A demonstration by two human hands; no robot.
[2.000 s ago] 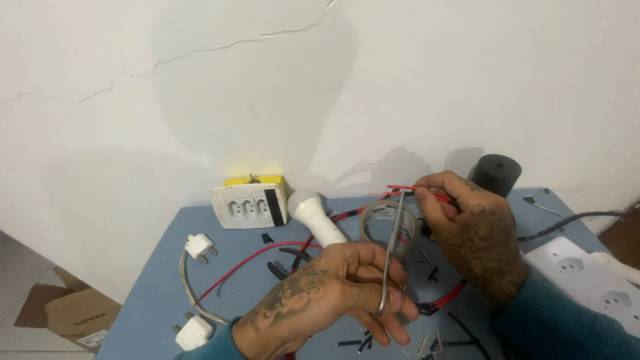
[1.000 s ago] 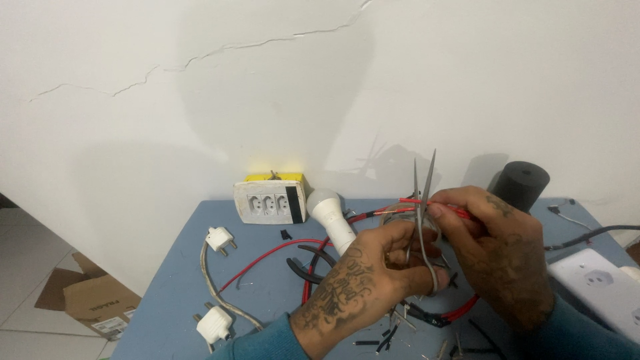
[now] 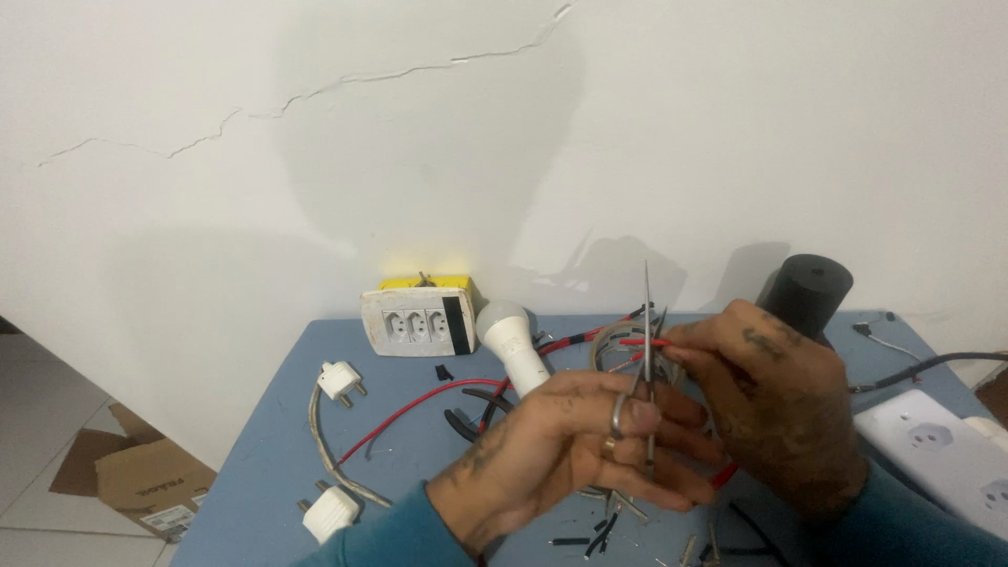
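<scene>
My left hand (image 3: 606, 441) holds metal scissors (image 3: 647, 346) by the finger loops, their blades pointing up and slightly apart. A red insulated wire (image 3: 639, 342) is pinched between the thumb and fingers of my right hand (image 3: 764, 394); its end crosses the scissor blades. Whether the blades touch the wire I cannot tell. Behind my hands lie a coil of clear tape or cable (image 3: 618, 339) and more red wire with black bands (image 3: 579, 339), partly hidden. Dark curved plier handles (image 3: 461, 425) show beside my left hand.
Along the wall stand a socket plate on a yellow box (image 3: 419, 321), a light bulb (image 3: 512, 339) and a black cylinder (image 3: 811, 291). White plugs (image 3: 331, 512) on a cable lie at the left, a white socket panel (image 3: 929, 457) at the right. Black wire scraps (image 3: 602, 535) lie in front. A cardboard box (image 3: 150, 480) is on the floor.
The scissor blades, plainly spread one second ago, are now closer together, and the red wire's end still lies across them. Two seconds ago they looked nearly together.
</scene>
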